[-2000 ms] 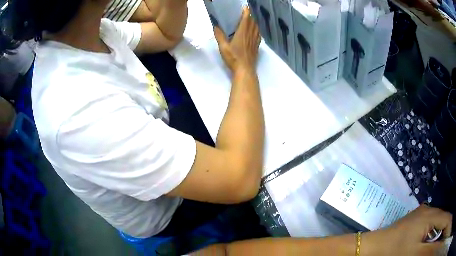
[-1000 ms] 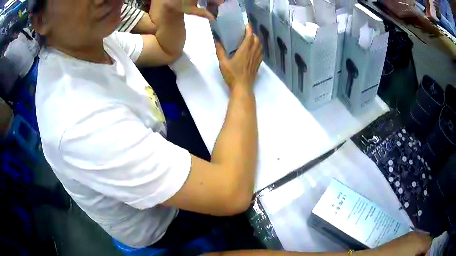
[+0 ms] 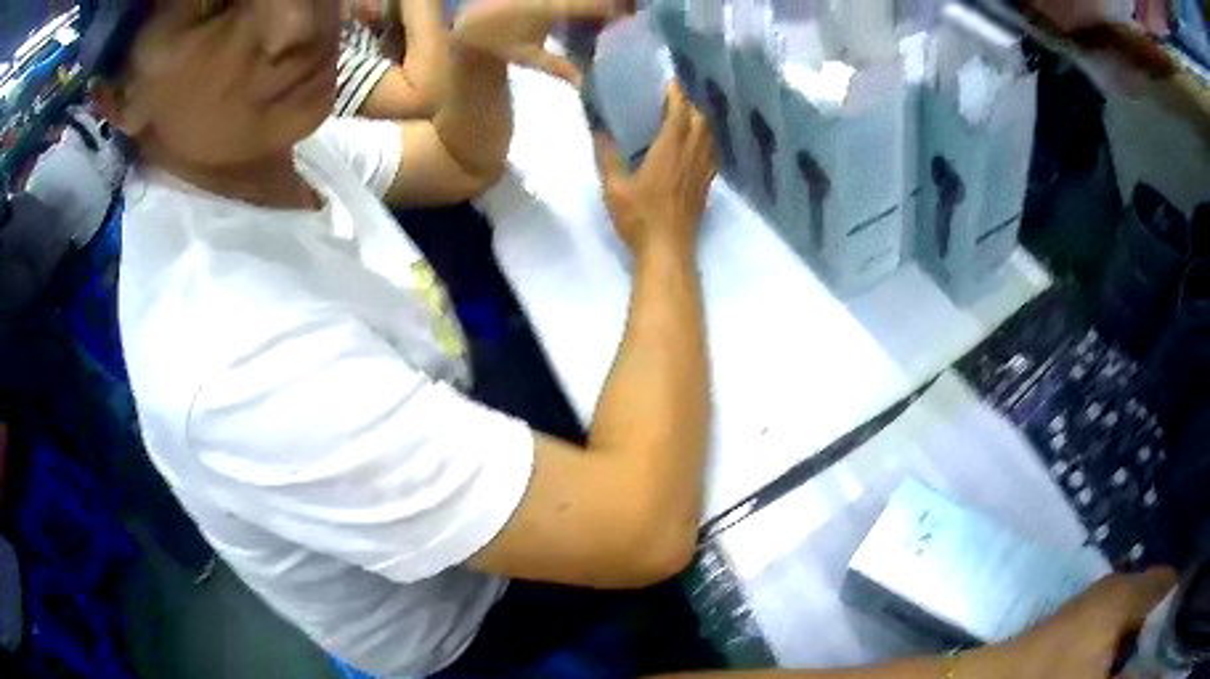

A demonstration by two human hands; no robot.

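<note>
A pale blue and white retail box (image 3: pixel 975 564) lies on its side on the white sheet at the lower right, printed text up. My left forearm crosses the bottom edge, with a thin yellow bracelet at the wrist. My left hand (image 3: pixel 1108 621) is at the lower right, beyond the box's right end, blurred and partly cut off. A grey, blurred thing (image 3: pixel 1168 630) is at its fingers; I cannot tell what it is or whether the hand grips it. My right hand is out of the picture.
A seated co-worker in a white shirt (image 3: pixel 319 398) holds a grey-blue box (image 3: pixel 630 86) at the bench. Several open boxes (image 3: pixel 856 199) stand upright behind. Small black and white discs (image 3: pixel 1101 431) lie scattered at right, near dark stacked cups (image 3: pixel 1144 252).
My left forearm and hand sit lower in the picture than two seconds ago. The co-worker's face has turned into view. The lying box stays on the sheet.
</note>
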